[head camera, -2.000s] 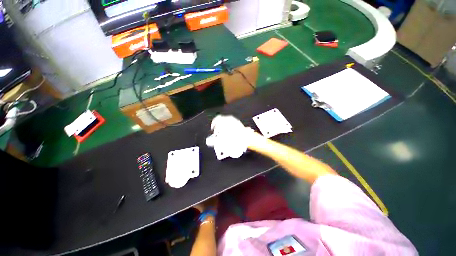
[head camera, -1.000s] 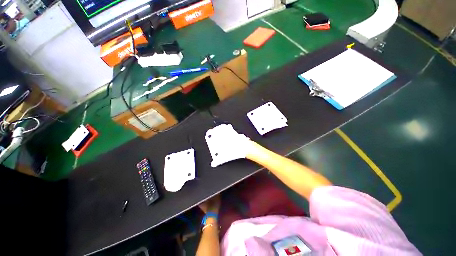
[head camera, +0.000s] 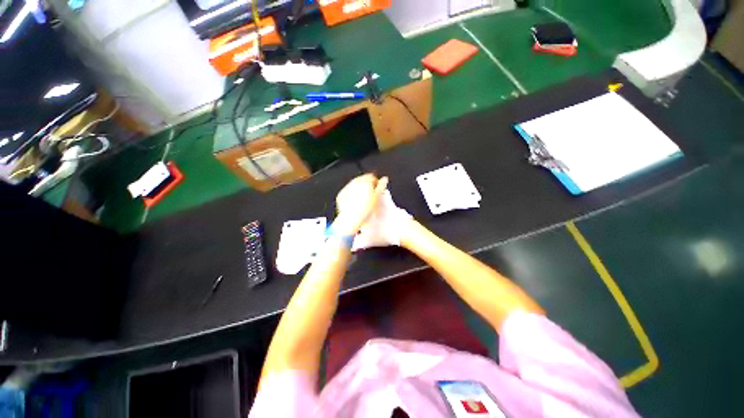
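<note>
My bare left hand (head camera: 357, 202), with a blue wristband, is at the rear edge of the middle white set-top box. Its fingers are curled, and what they touch is hidden. My right hand (head camera: 393, 222), in a white glove, holds the same box from the right; glove and box blend together in white. One white set-top box (head camera: 300, 243) lies left of my hands, partly behind my left forearm. Another white set-top box (head camera: 449, 188) lies to the right. A black remote control (head camera: 254, 254) lies at the left.
A blue clipboard with white paper (head camera: 602, 140) lies at the right. The rear bench holds a blue marker pen (head camera: 335, 96), a white power strip (head camera: 295, 73) and thin cables. A small dark connector (head camera: 214, 287) lies left of the remote. A black tray (head camera: 184, 390) is below the table's front edge.
My left hand has come up from below the table edge to the middle box, beside my gloved right hand. The right hand stays at that box. The camera view has shifted.
</note>
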